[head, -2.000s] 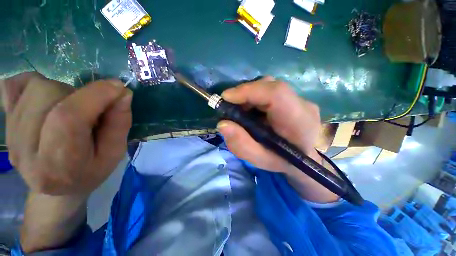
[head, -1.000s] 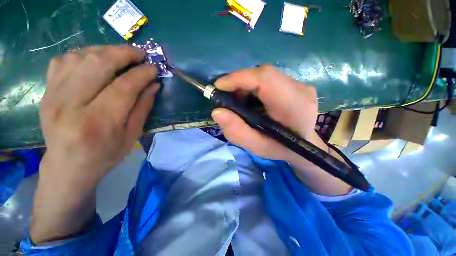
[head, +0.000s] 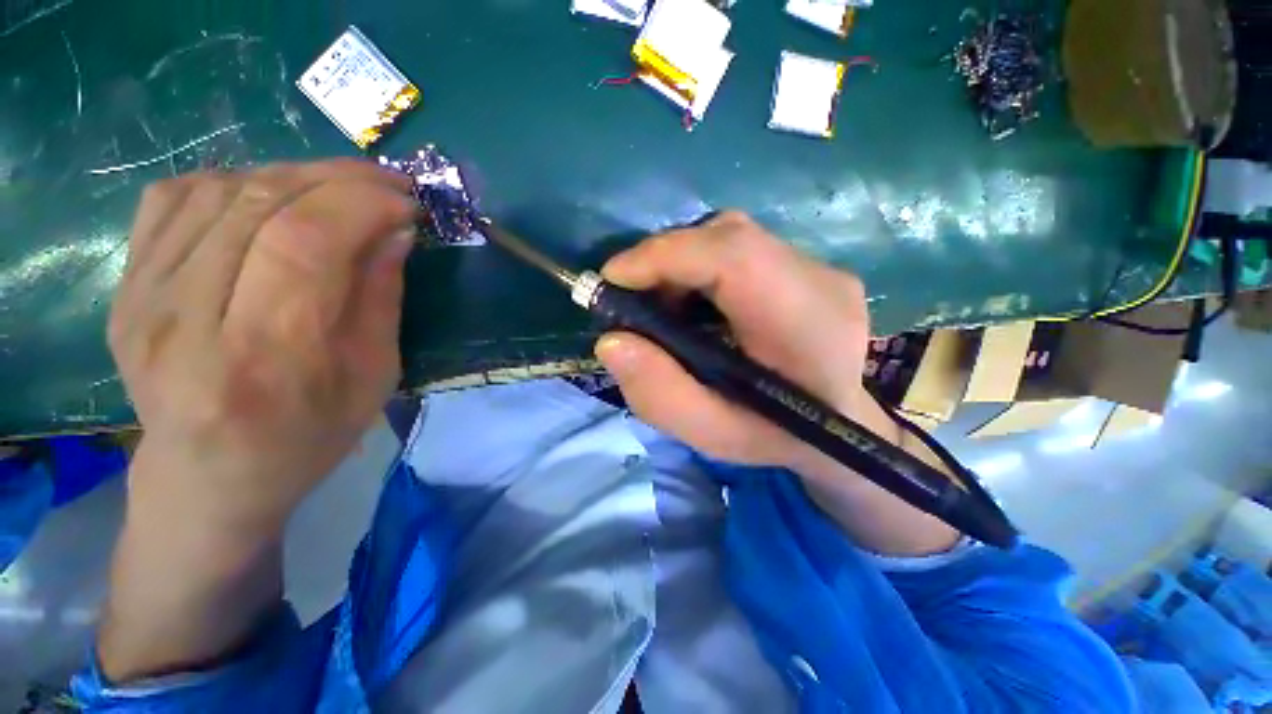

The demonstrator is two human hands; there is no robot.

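Note:
A small dark circuit board [head: 447, 195] with silver patches lies on the green bench mat in front of me. My right hand [head: 746, 342] holds a black soldering iron [head: 816, 412] like a pen. The iron's thin tip points left and reaches the board's right edge; I cannot tell if it touches. My left hand [head: 265, 300] is at the board's left side with thumb and fingertips pinched together. It covers part of the board's left side. What the fingertips hold is hidden.
A pouch cell [head: 357, 87] lies beyond the board. More cells [head: 806, 94] with thin leads lie further right, near a tangled dark pile [head: 1000, 76] and a tan-brown round container [head: 1147, 70]. A yellow-green wire [head: 1180, 258] hangs at the bench edge above open cardboard boxes [head: 1081, 366].
My left hand has moved right, from beside the board to its left side, and the white bit at its fingertips no longer shows. The iron stays at the board's right side.

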